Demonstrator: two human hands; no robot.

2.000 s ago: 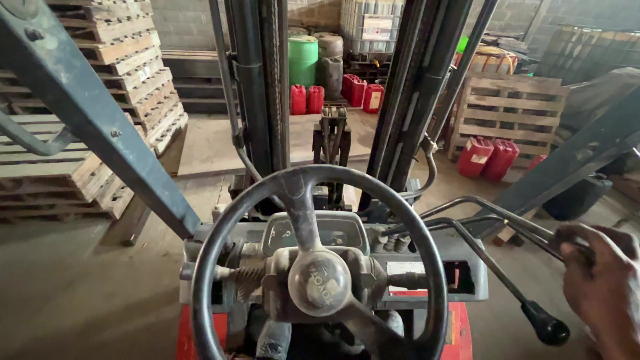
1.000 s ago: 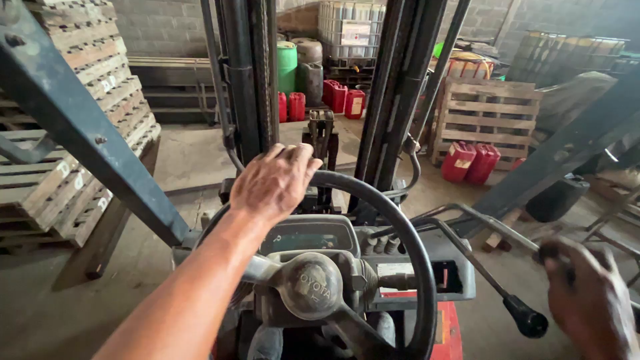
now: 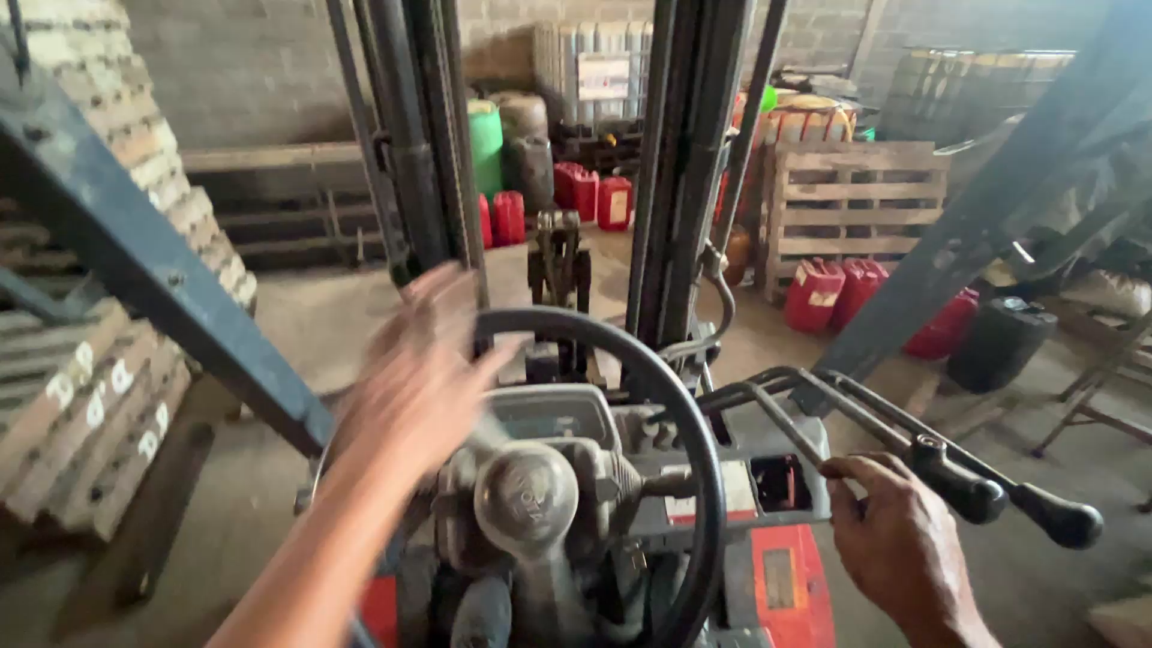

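My left hand (image 3: 418,369), blurred, is over the upper left rim of the black steering wheel (image 3: 706,450) of a Toyota forklift; its fingers look spread, and whether it touches the rim is unclear. My right hand (image 3: 900,540) is closed around the end of the nearest hydraulic lever (image 3: 783,418), whose knob is hidden in the hand. Two more levers with black knobs (image 3: 1057,516) stand just to the right of it. Beyond the wheel rises the forklift mast (image 3: 688,162).
Stacked wooden pallets (image 3: 99,414) stand at the left. Ahead are red jerrycans (image 3: 508,218), a green drum (image 3: 484,148) and a caged tank (image 3: 603,72) by the block wall. At the right are an upright pallet (image 3: 855,211), more red jerrycans (image 3: 813,295) and a black jerrycan (image 3: 1001,345).
My left hand, out of view at first, came onto the top of the wheel and is now further left. My right hand has shifted to the nearest lever. The view has turned somewhat.
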